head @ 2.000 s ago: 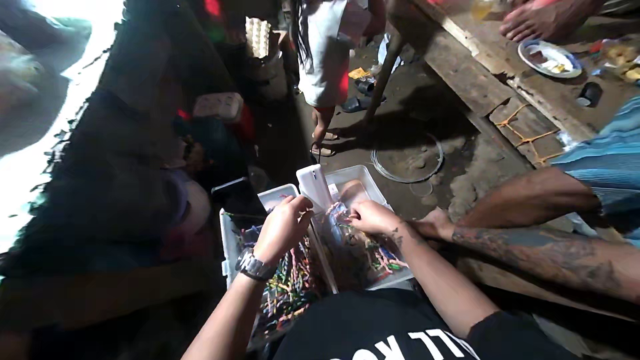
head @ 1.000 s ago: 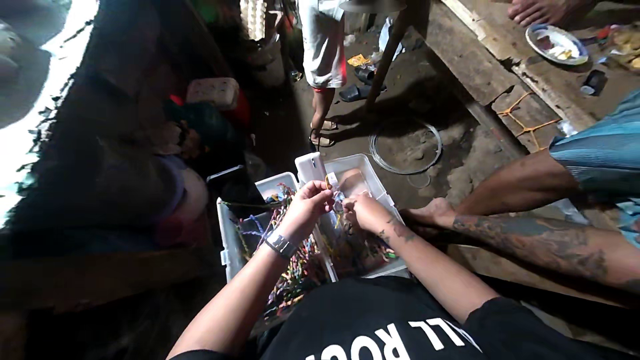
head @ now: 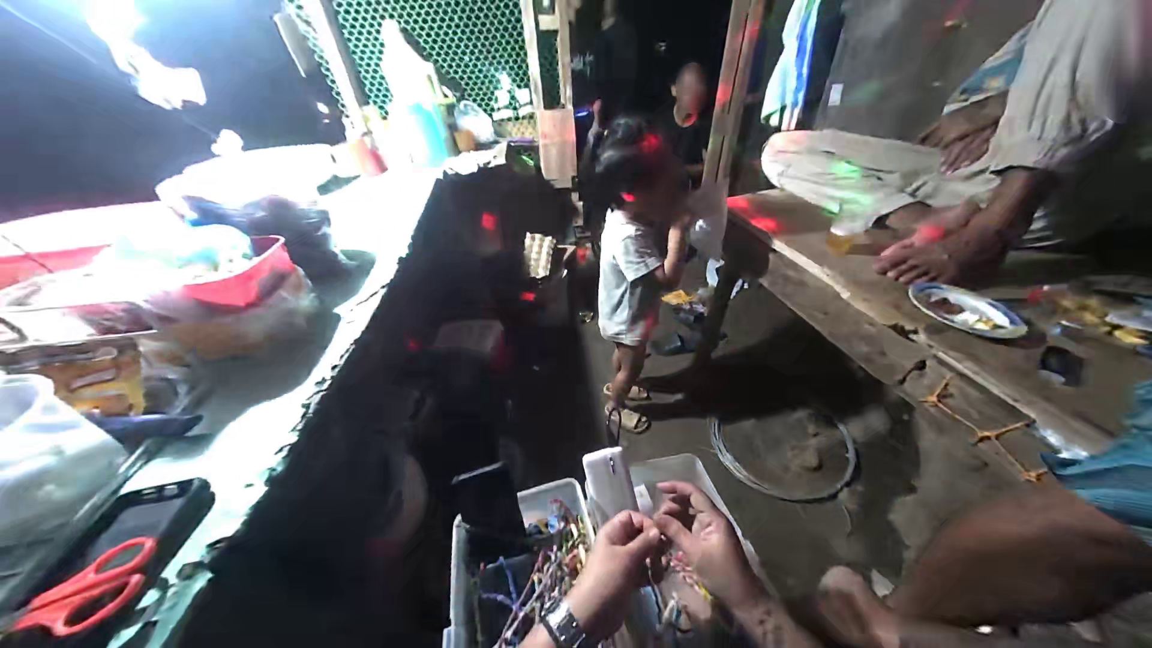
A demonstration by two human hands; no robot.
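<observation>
My left hand, with a metal-band watch on its wrist, pinches something small that I cannot make out. Close against it, my right hand has thumb and fingertips together at the same spot, its other fingers loosely curled. Both are over clear plastic bins holding many colourful braided cords. A white rectangular device, perhaps a power bank, stands upright between the bins just beyond my hands, with a dark cable at its top. A dark flat panel leans at the left bin's back edge.
Red-handled scissors and a phone lie on the bright table at left. A small person stands ahead. A wire coil is on the ground. At right, a wooden platform holds a plate and a seated person.
The view has tilted up, bringing in the left table and the seated person. My hands remain together over the bins; the clear plastic bag-like thing near my right hand earlier is no longer distinct.
</observation>
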